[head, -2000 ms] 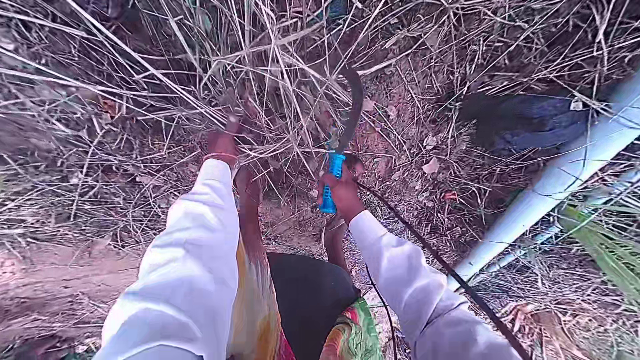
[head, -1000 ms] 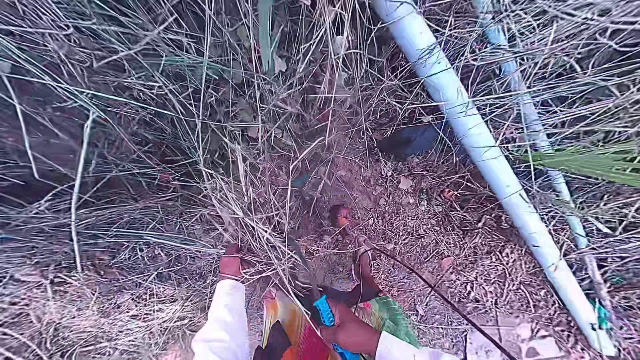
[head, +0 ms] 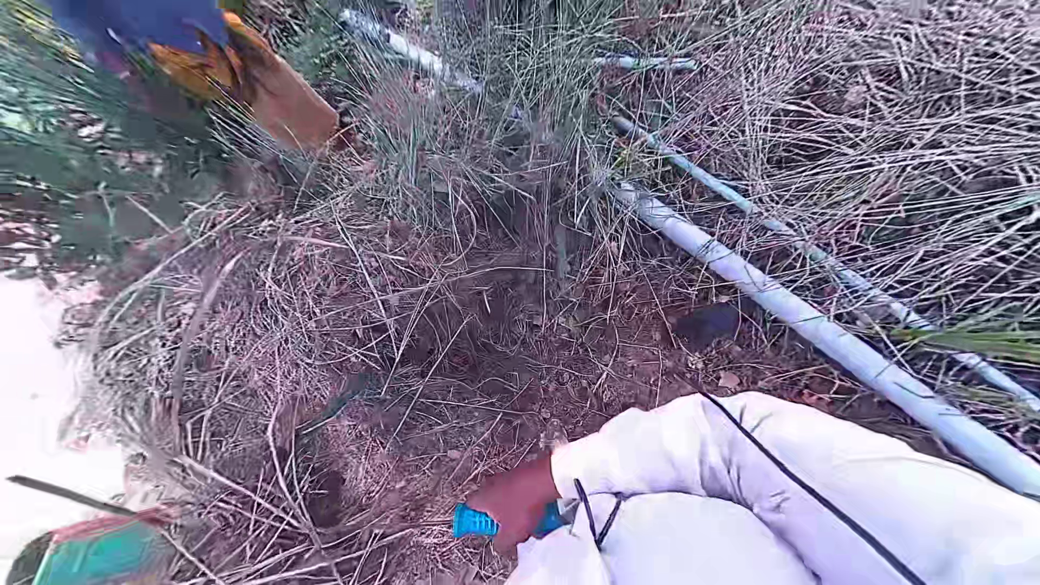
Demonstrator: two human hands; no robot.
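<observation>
My right hand [head: 513, 497] is closed around the ribbed blue handle [head: 475, 522] of a curved-blade tool, low in the middle of the head view. The handle shows on both sides of the fist; the blade cannot be made out. A white sleeve runs from this hand to the right edge, with more white cloth below it. My left hand is not visible. Dry stalks and grass [head: 284, 301] lie heaped to the upper left of the right hand, above bare soil and litter. A thin black cord [head: 800, 479] crosses over the white sleeve.
A thick pale pipe [head: 804, 321] slants across the right side, with a thinner pipe [head: 756, 213] beside it. Tangled dry grass [head: 918, 122] fills the upper right. At upper left are blue and orange-brown clothing [head: 284, 97], apparently a person's. A green object [head: 101, 554] lies lower left.
The view has swung widely. My left hand, earlier at the dry stalks, has gone out of view. My right hand still grips the blue handle; the dark curved blade seen two seconds ago no longer shows.
</observation>
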